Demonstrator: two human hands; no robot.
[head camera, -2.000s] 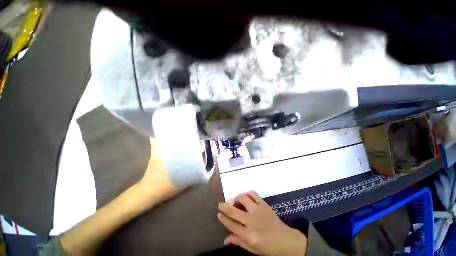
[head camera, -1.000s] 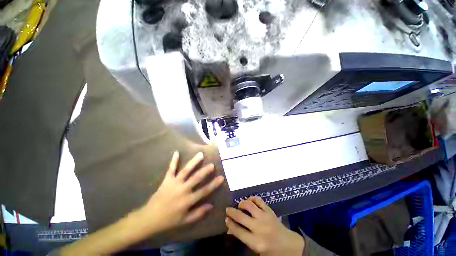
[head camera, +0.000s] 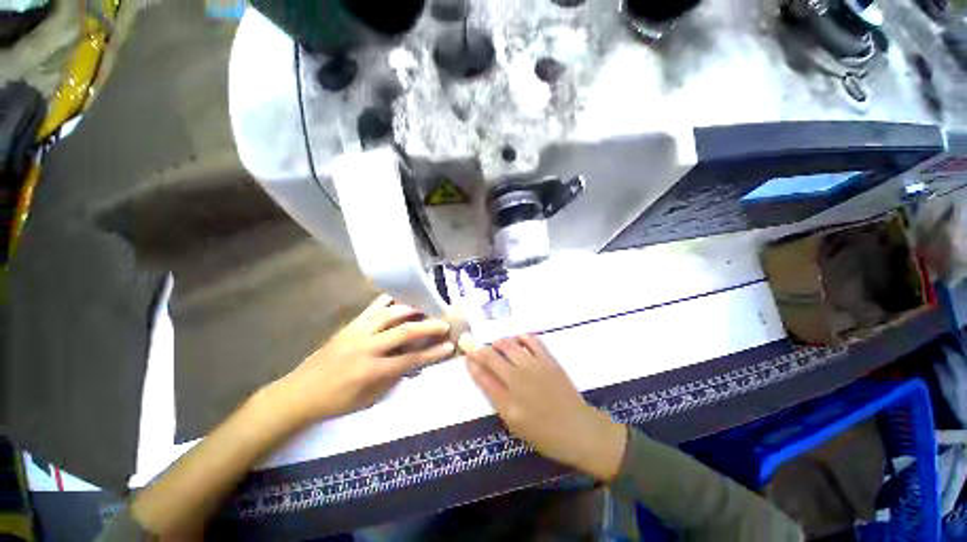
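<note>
A large brown cloth panel (head camera: 249, 307) lies on the white table left of the needle area, its right edge running under my hands. My left hand (head camera: 366, 355) holds the panel's edge with its fingertips just in front of the needle. My right hand (head camera: 546, 402) is beside it, its fingertips at the same small corner of cloth. The fingertips nearly touch, and the grip is partly hidden. The presser foot (head camera: 494, 302) is just behind the fingertips. The sewing machine head (head camera: 467, 95) stands above.
Another brown panel (head camera: 74, 275) lies at the far left. An open cardboard box (head camera: 795, 286) with dark scraps is at right. A blue crate (head camera: 918, 455) with brown cloth is below the table's ruler-marked front edge (head camera: 371, 471). A lit screen (head camera: 806, 187) is on the machine.
My left hand has gone from lying flat on the panel to its edge near the needle. My right hand has moved up beside it. The panel has shifted back, uncovering the front of the table.
</note>
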